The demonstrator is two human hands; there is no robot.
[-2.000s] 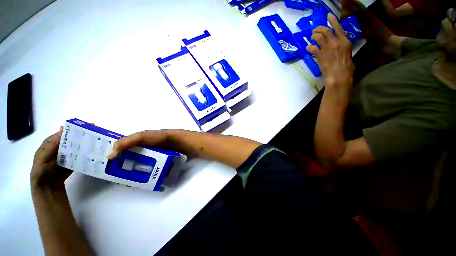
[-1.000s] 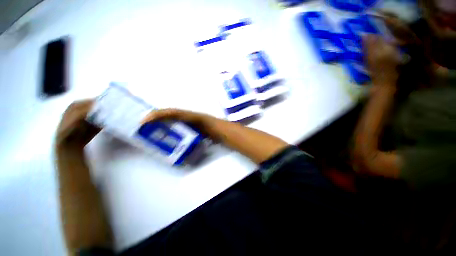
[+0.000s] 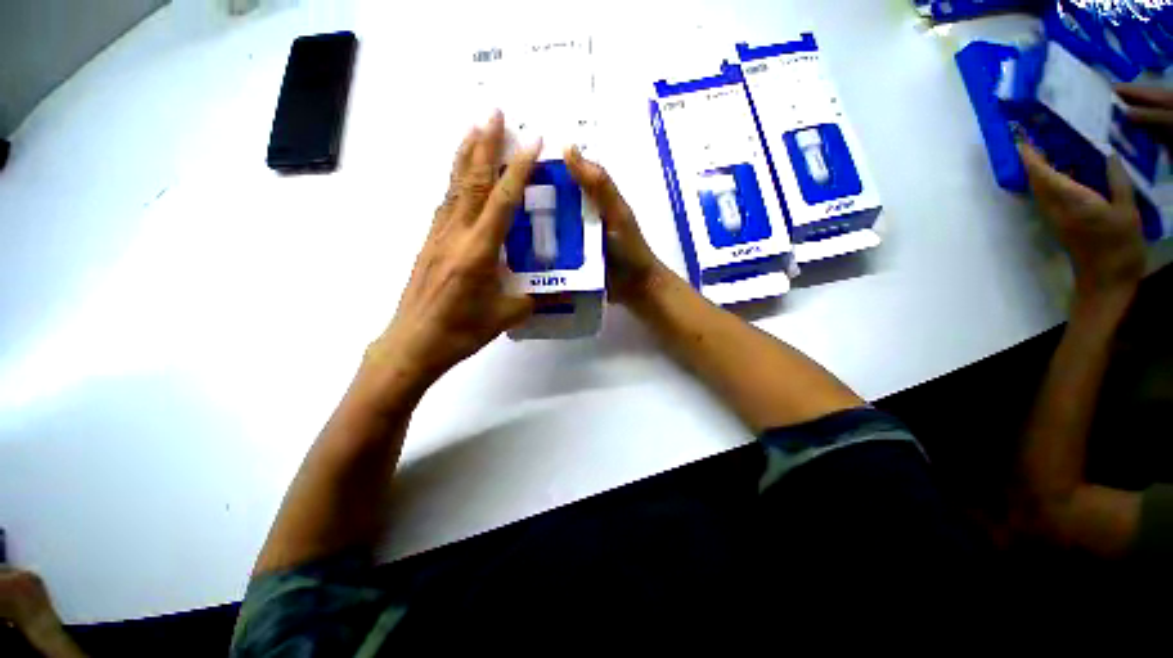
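Observation:
A white and blue retail box (image 3: 542, 103) lies on the table in front of me, its lower end towards me. A white charger shows in its blue lower panel. An end flap sticks out below that panel. My left hand (image 3: 463, 251) lies on the box's left side and front, fingers pointing up. My right hand (image 3: 620, 231) grips the box's right side, partly hidden behind it. Two more retail boxes, one (image 3: 723, 180) and another beside it (image 3: 810, 148), lie to the right with blue flaps sticking out at their top ends and white flaps at their near ends.
A black smartphone (image 3: 313, 103) lies at the upper left of the white table (image 3: 154, 321). At the right, another person's hands (image 3: 1093, 212) hold a white and blue piece over blue trays (image 3: 988, 109). Another hand (image 3: 23, 598) shows at the lower left edge.
The box has turned from slanted to upright in view, its lower end now towards me. My left hand has moved onto its front and side. The view has shifted left. The neighbour now holds a white-blue piece.

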